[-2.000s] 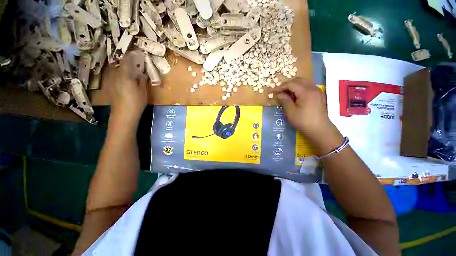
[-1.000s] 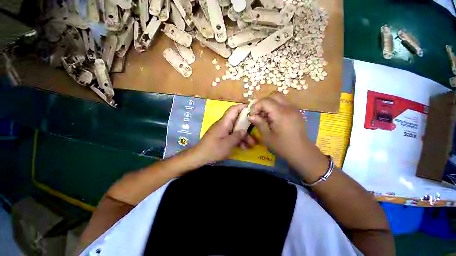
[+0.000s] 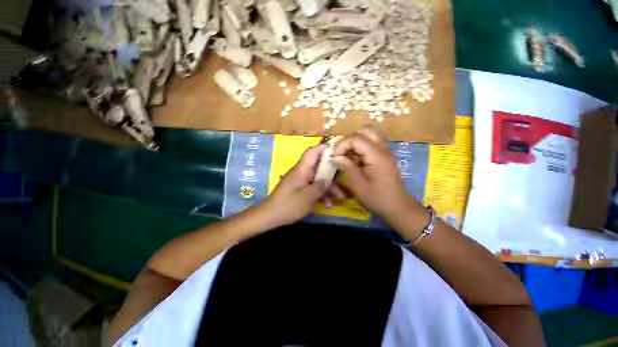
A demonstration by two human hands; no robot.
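My left hand (image 3: 298,186) holds one beige elongated housing (image 3: 326,167) above the grey and yellow headset carton (image 3: 247,177). My right hand (image 3: 369,169) has its fingertips on the upper end of the same housing; whether a small round piece is between them is hidden. A heap of beige housings (image 3: 274,27) lies at the upper left on brown cardboard (image 3: 188,108). A loose pile of small cream round pieces (image 3: 366,95) lies right of it, beyond my hands.
A white printed sheet (image 3: 522,196) with a red picture lies at the right, with a small brown box (image 3: 593,169) on it. Several single housings (image 3: 536,50) lie on the green bench top (image 3: 498,30) at the upper right. A translucent bluish bag (image 3: 127,54) is among the left housings.
Two seconds ago my hands were apart, left at the housings and right at the round pieces. They came together on one housing by one second ago and remain there; the view has shifted slightly.
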